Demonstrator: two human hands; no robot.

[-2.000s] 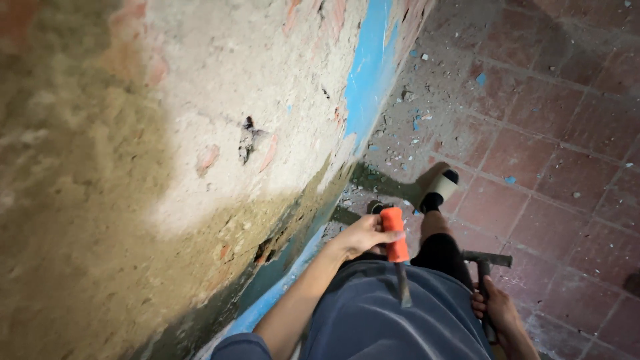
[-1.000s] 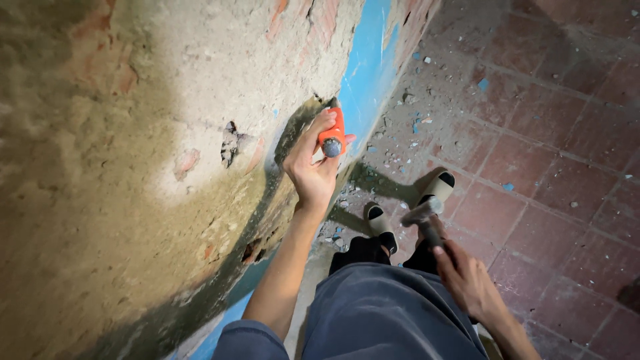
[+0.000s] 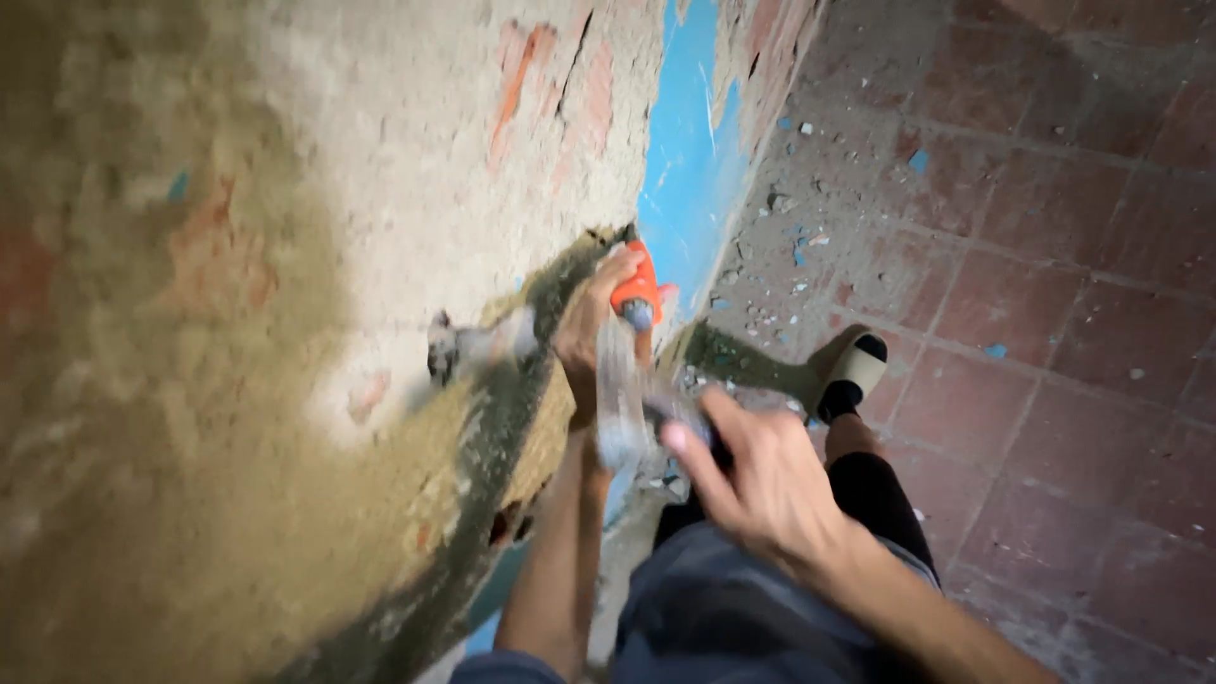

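Note:
My left hand (image 3: 591, 318) is closed around the orange handle of a chisel (image 3: 637, 282), held against the wall beside the edge of the blue paint (image 3: 692, 161). The chisel's blade is mostly hidden, with a small dark part showing at the wall. A hammer (image 3: 622, 399), blurred by motion, is in my right hand (image 3: 760, 456), close below the chisel's rounded end. Whether the hammer touches the chisel, I cannot tell.
Bare, rough plaster (image 3: 380, 190) covers most of the wall, which has a dark hole (image 3: 442, 350). Rubble and blue paint chips (image 3: 798, 252) lie along its foot on the red tiled floor (image 3: 1007, 313). My shoe (image 3: 860, 366) stands on the tiles.
My left hand has brought the chisel from in front of my body to the wall. My right hand, lower and farther right before, has moved with the hammer toward the chisel.

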